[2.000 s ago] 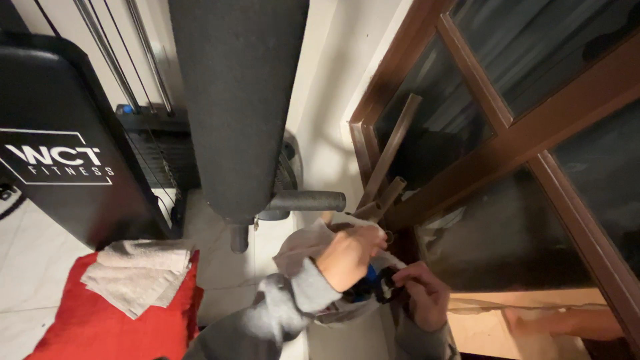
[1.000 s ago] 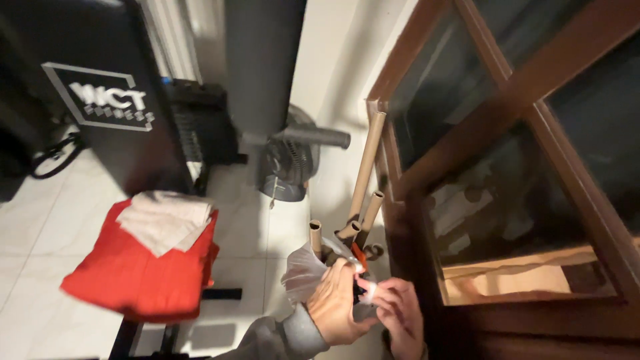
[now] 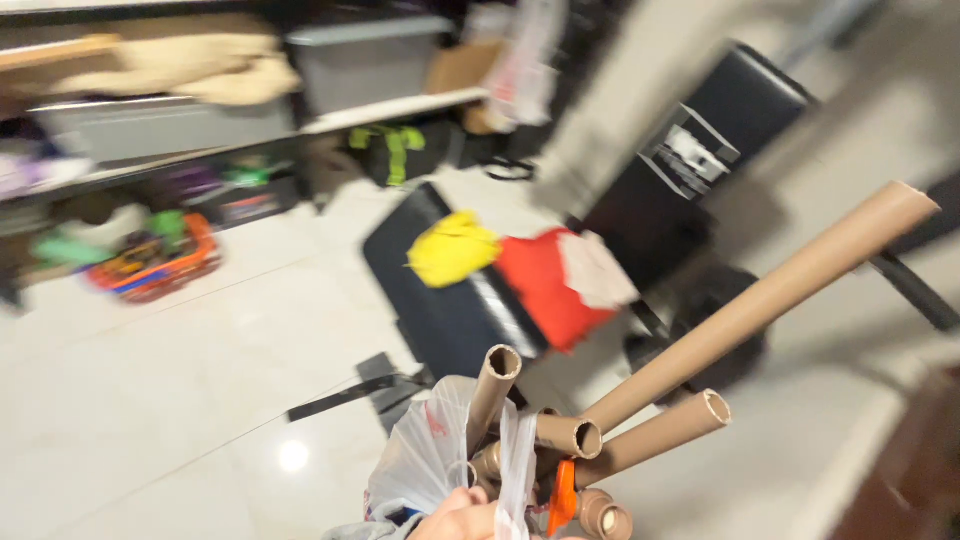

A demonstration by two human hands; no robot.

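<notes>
A translucent plastic bag [image 3: 420, 457] with red print holds several brown pipes, among them one long pipe [image 3: 757, 311] that slants up to the right and a short pipe [image 3: 495, 390] that stands nearly upright. An orange piece [image 3: 562, 499] lies between the pipes, beside a pipe fitting [image 3: 606, 514]. At the bottom edge my left hand [image 3: 469, 517] is at the bag's handle [image 3: 516, 469], its fingers closed around it. Blue shows by the grey sleeve. My right hand is not clearly in view.
A black padded bench [image 3: 450, 322] carries a yellow cloth [image 3: 454, 251], a red cushion [image 3: 540, 277] and a pale towel [image 3: 596, 270]. A black backrest [image 3: 697, 150] stands behind. Shelves with grey bins [image 3: 180, 131] and a basket of toys [image 3: 169, 262] are at the left.
The view has swung strongly from the window to the shelves. Both hands were at the bag's contents before; now one is at the bag's handle, with the bag and pipes away from the window corner.
</notes>
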